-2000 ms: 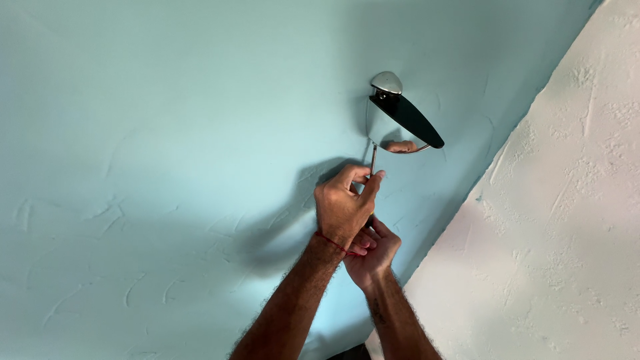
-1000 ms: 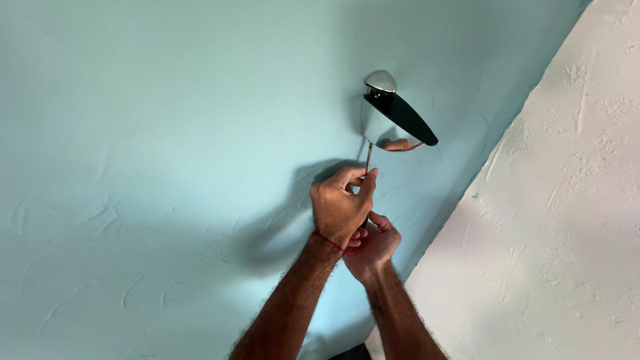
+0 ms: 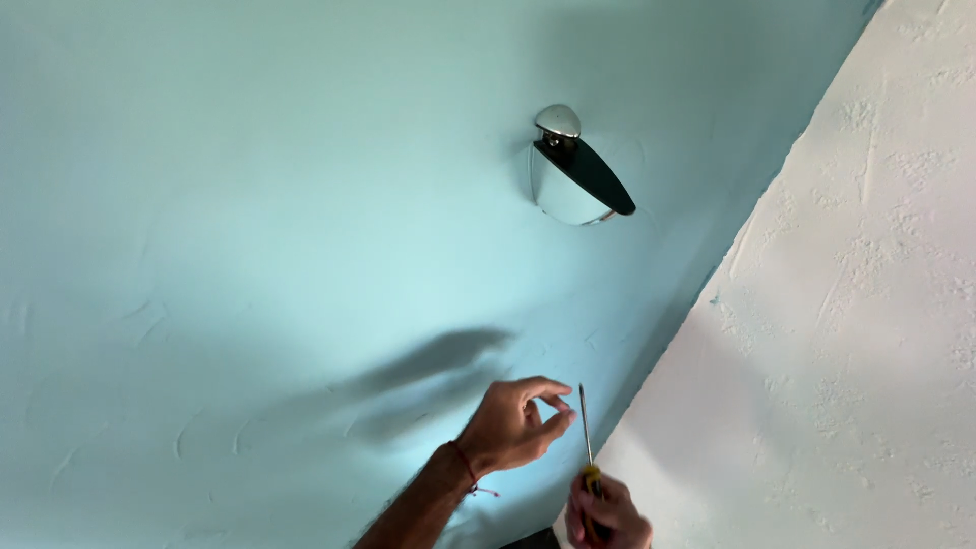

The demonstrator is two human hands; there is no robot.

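A wall-mounted bracket [image 3: 558, 123] with a rounded chrome cap and a dark plate-like part [image 3: 598, 179] is fixed high on the blue wall. My left hand [image 3: 518, 423], with a red string bracelet at its wrist, is below the bracket, thumb and fingers curled close together; I cannot tell whether something small is between the tips. To its lower right, my right hand [image 3: 610, 515] grips the yellow and dark handle of a screwdriver [image 3: 586, 431]. Its metal shaft points up, its tip beside the left fingertips, away from the bracket.
The light blue textured wall [image 3: 267, 213] spreads behind the hands, with their shadows on it. A white textured surface [image 3: 839, 320] meets it along a slanting edge at the right. Part of a dark object [image 3: 534, 540] shows at the bottom edge.
Both hands have moved down, away from the bracket. The screwdriver, whose shaft pointed up at the underside of the bracket, is now well below it in my right hand.
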